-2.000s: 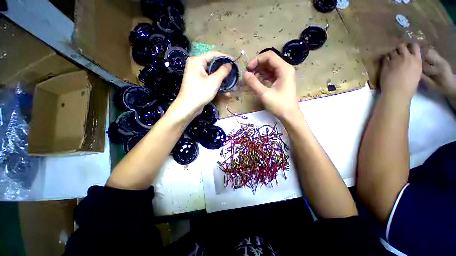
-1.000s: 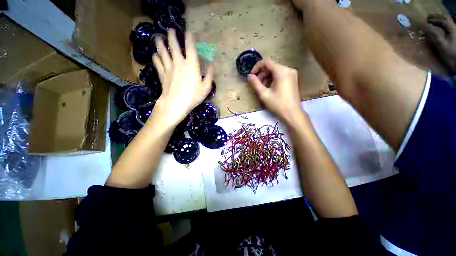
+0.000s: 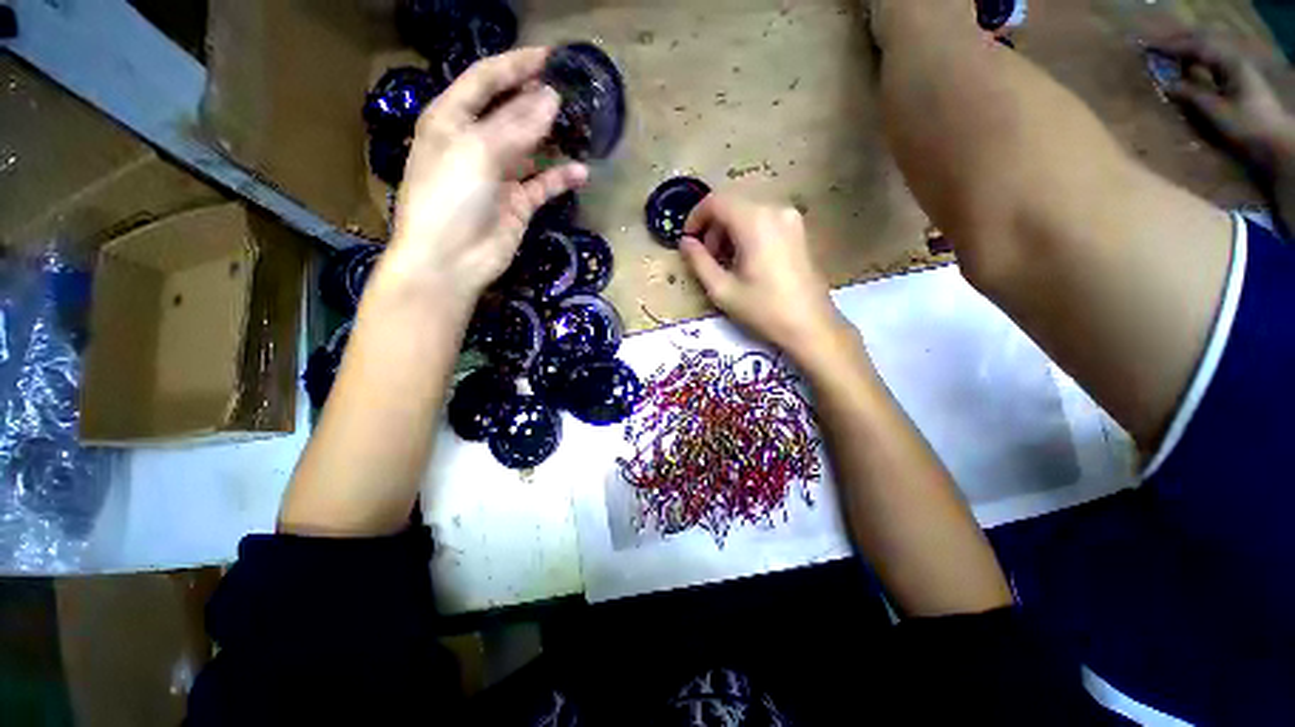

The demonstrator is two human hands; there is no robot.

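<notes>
My left hand (image 3: pixel 476 178) holds a round black housing (image 3: pixel 587 102) by its edge, raised above the pile of housings (image 3: pixel 518 330). My right hand (image 3: pixel 760 270) has its fingertips at the lower right edge of another black housing (image 3: pixel 673 210) that lies on the tan board (image 3: pixel 739 85). Whether the fingertips pinch that housing or only touch it is hard to tell. A tangled heap of mostly red wire leads (image 3: pixel 722 443) lies on white paper (image 3: pixel 930 355), below my right hand.
Another person's bare arm (image 3: pixel 1051 185) reaches across the board at right, with their other hand (image 3: pixel 1236 100) at far right. A cardboard carton (image 3: pixel 291 114) stands upper left. A small open carton (image 3: pixel 171 327) and clear plastic bag (image 3: pixel 50 398) lie far left.
My left hand has gone to the pile and lifted a housing. The housing by my right hand now lies on the board, slightly further left. The other person's arm has reached across; the fitted housings are no longer visible.
</notes>
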